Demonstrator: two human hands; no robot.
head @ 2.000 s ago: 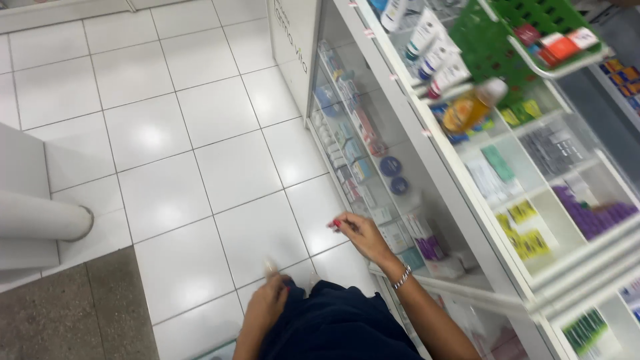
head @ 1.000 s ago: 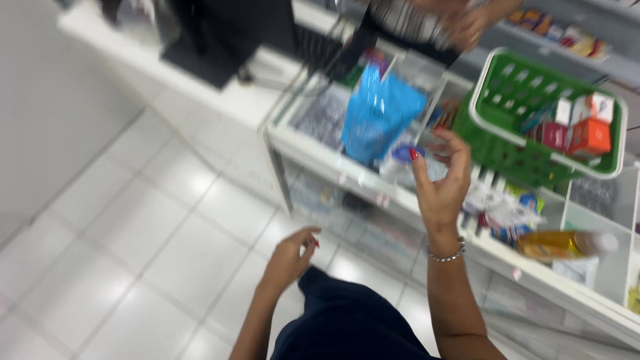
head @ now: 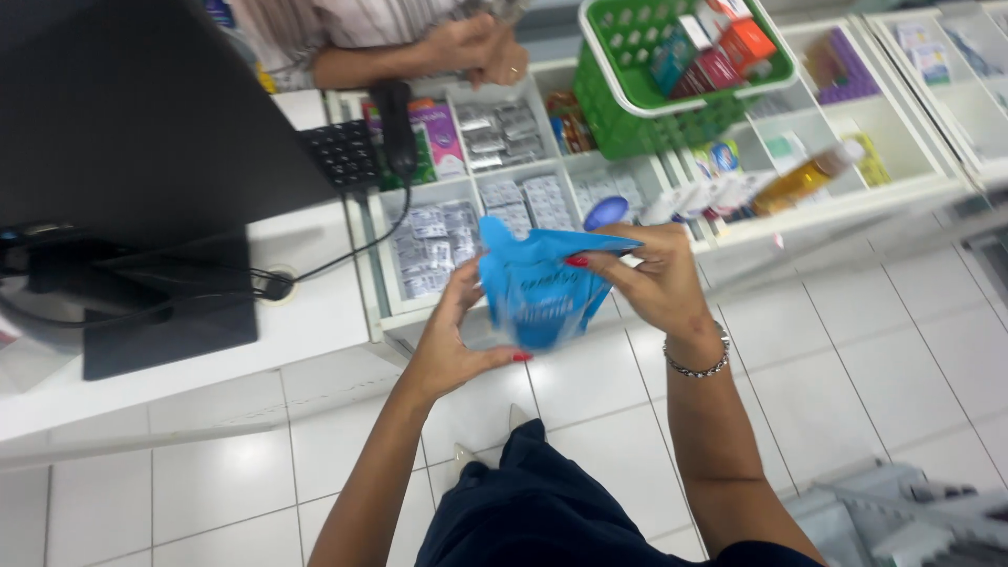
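Observation:
A blue plastic refill pouch with writing on its front is held up over the counter's near edge. My right hand pinches its right upper edge between thumb and fingers. My left hand is curved around the pouch's left side, fingers at the edge and thumb below; whether it grips the pouch is unclear. Just behind the pouch, a purple-blue oval object lies by the tray compartments. A green plastic basket holding several boxes stands farther back, and a bottle of amber liquid lies to the right.
At left are a black monitor, a keyboard and a barcode scanner with its cable. Compartments of blister packs lie beneath glass. A co-worker's hands rest across the counter. White tubes stand along the front edge.
The blue pouch, standing on the counter a second ago, is now lifted in my right hand. My left hand has come up beside it. The view has swung toward the monitor and counter.

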